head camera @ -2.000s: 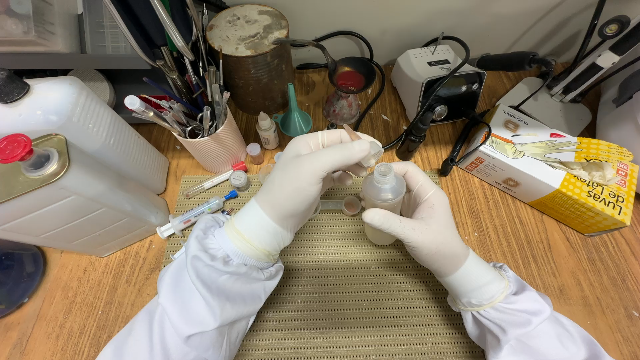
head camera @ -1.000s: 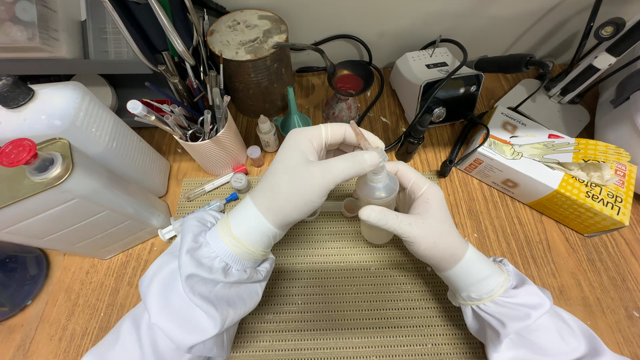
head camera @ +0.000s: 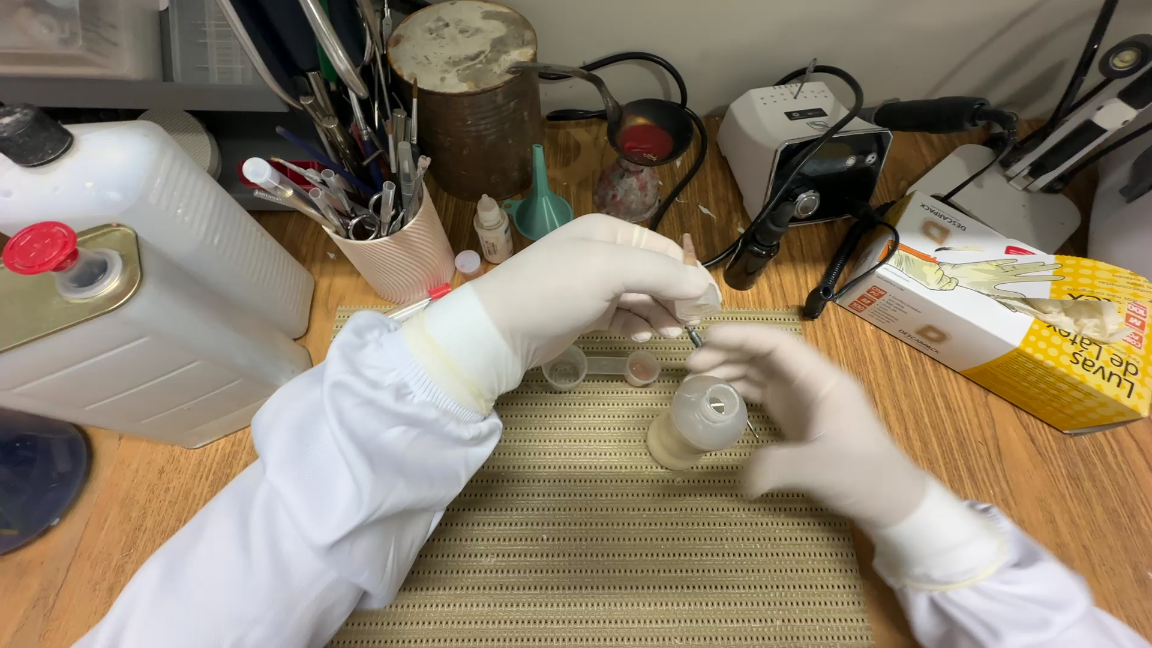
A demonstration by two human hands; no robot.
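Note:
My gloved left hand pinches a small whitish piece, from which a pinkish-brown tip points up. Below it, a translucent plastic bottle with an uncapped mouth stands on the ribbed mat. Just right of the bottle is my gloved right hand, blurred, its fingers spread and not around the bottle. A thin metal tool lies partly hidden behind the right fingers. On the mat left of the bottle is a double-ended plastic measure with a larger clear cup and a smaller cup holding something pinkish.
At the left stand large white jugs. Behind are a pink holder of tools, a dropper bottle, a green funnel, a rusty can and a ladle. A white device and glove box occupy the right.
My right hand has let go of the bottle and moved off to its right; the bottle now stands on the mat. My left hand has lifted the whitish piece away from the bottle's mouth.

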